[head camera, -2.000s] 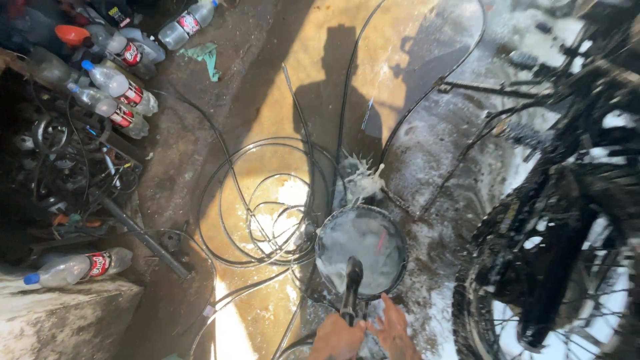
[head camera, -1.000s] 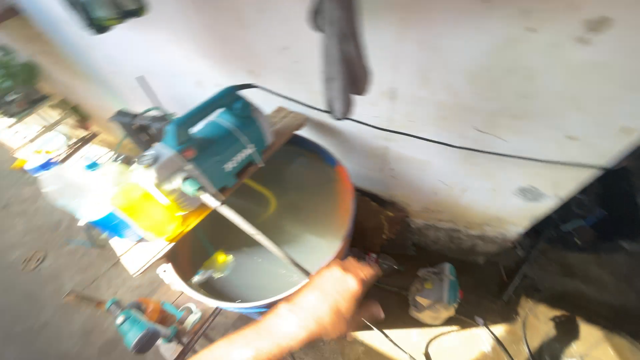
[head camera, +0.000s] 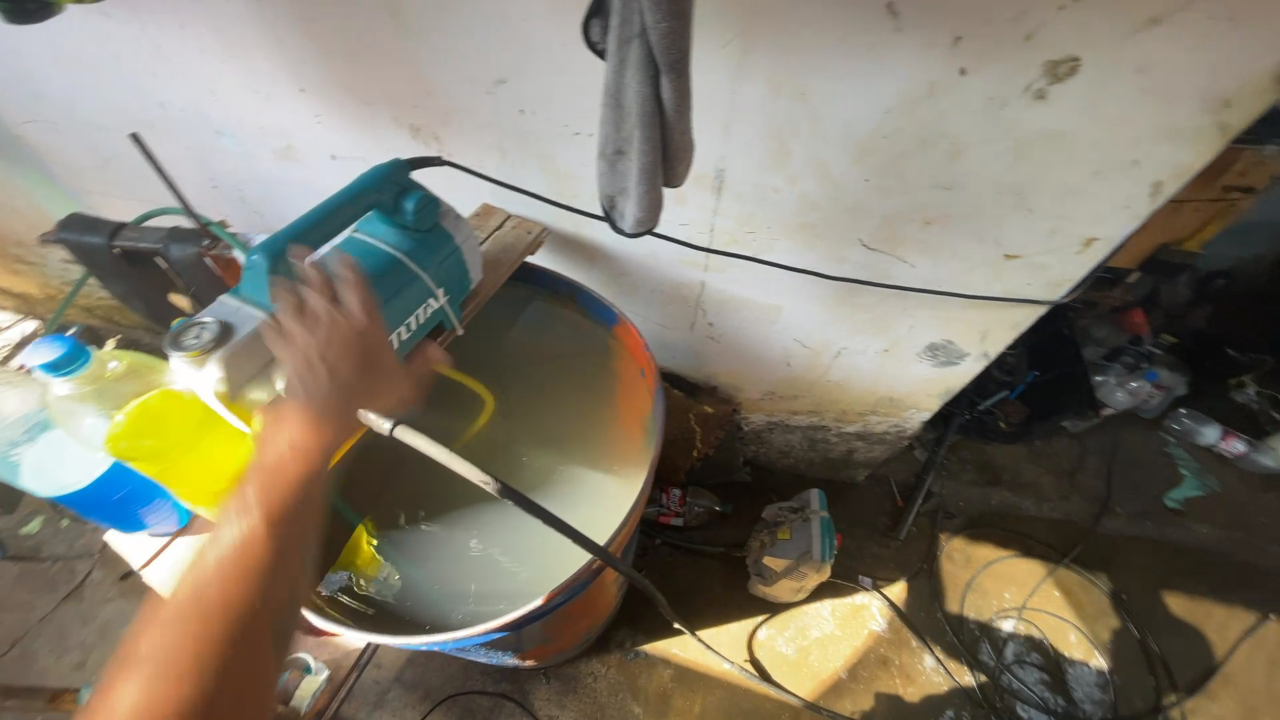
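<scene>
My left hand (head camera: 335, 335), blurred by motion, is in front of the teal Total electric pump (head camera: 385, 265), near its metal head, with fingers apart. Whether it touches the pump is unclear. Resting on a wooden board (head camera: 505, 250), the pump sits above a drum (head camera: 645, 400) of cloudy water. A hose (head camera: 560, 525), pale at its upper end and black below, runs from near my wrist across the rim to the floor. A yellow tube (head camera: 478, 385) curves over the water, where a yellow plastic piece (head camera: 362, 560) lies. My right hand is out of view.
Bottles with yellow and blue liquid (head camera: 125, 505) stand left of the drum. A grey cloth (head camera: 645, 110) hangs against the wall (head camera: 850, 130), above a black cable. A teal-and-grey device (head camera: 792, 545) and coiled hose (head camera: 1040, 610) lie on the floor at right.
The view has swung from the floor and bucket to the drum and pump. My left hand has moved from the drum's right rim up to the pump.
</scene>
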